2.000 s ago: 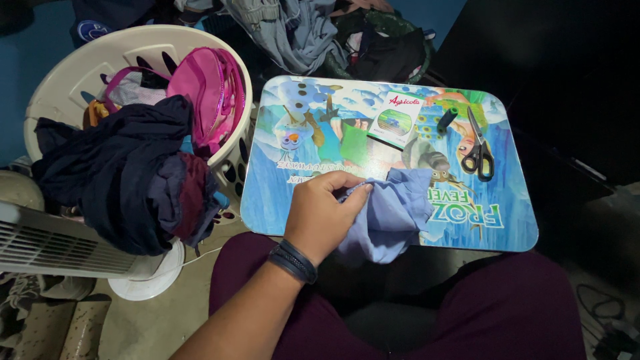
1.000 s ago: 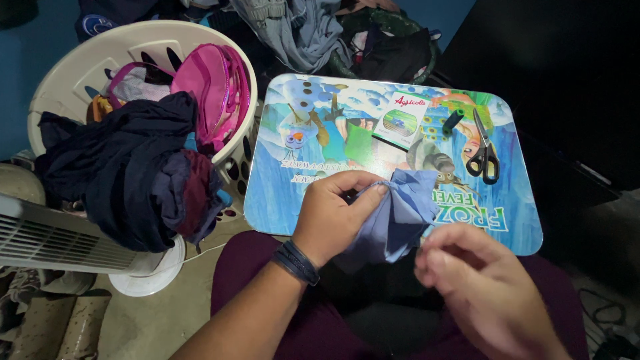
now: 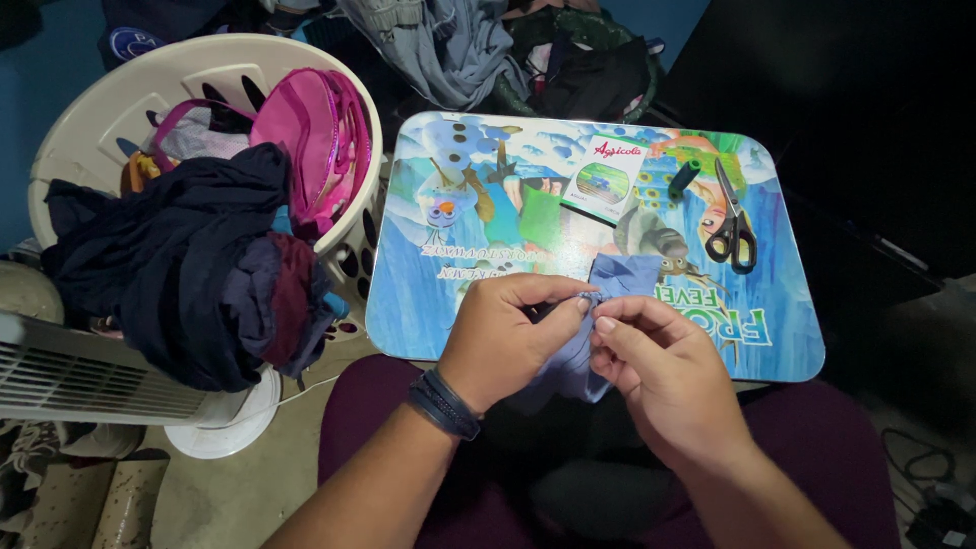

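Note:
Blue cloth [image 3: 625, 276] hangs over the near edge of a small printed table [image 3: 412, 305], partly hidden by my hands. My left hand [image 3: 511, 328] pinches its edge between thumb and forefinger. My right hand [image 3: 663, 351] meets it just to the right, thumb and forefinger closed together at the same edge; whether a needle or thread is between them is too small to tell. Beyond my hands lie a white and green needle packet [image 3: 606, 179], a dark green thread spool [image 3: 685, 176] and black-handled scissors [image 3: 733, 229], their blades slightly apart.
At the left stands a cream plastic laundry basket [image 3: 69, 145] heaped with dark clothes [image 3: 175, 259] and a pink bag [image 3: 297, 145]. A white tower fan [image 3: 91, 381] leans in below it. More clothes [image 3: 450, 53] are piled behind the table. Cables [image 3: 915, 465] lie at the lower right.
My right hand, out of view two seconds ago, came in from the right and has moved left and up to meet my left hand at the cloth's edge. My left hand keeps its pinch.

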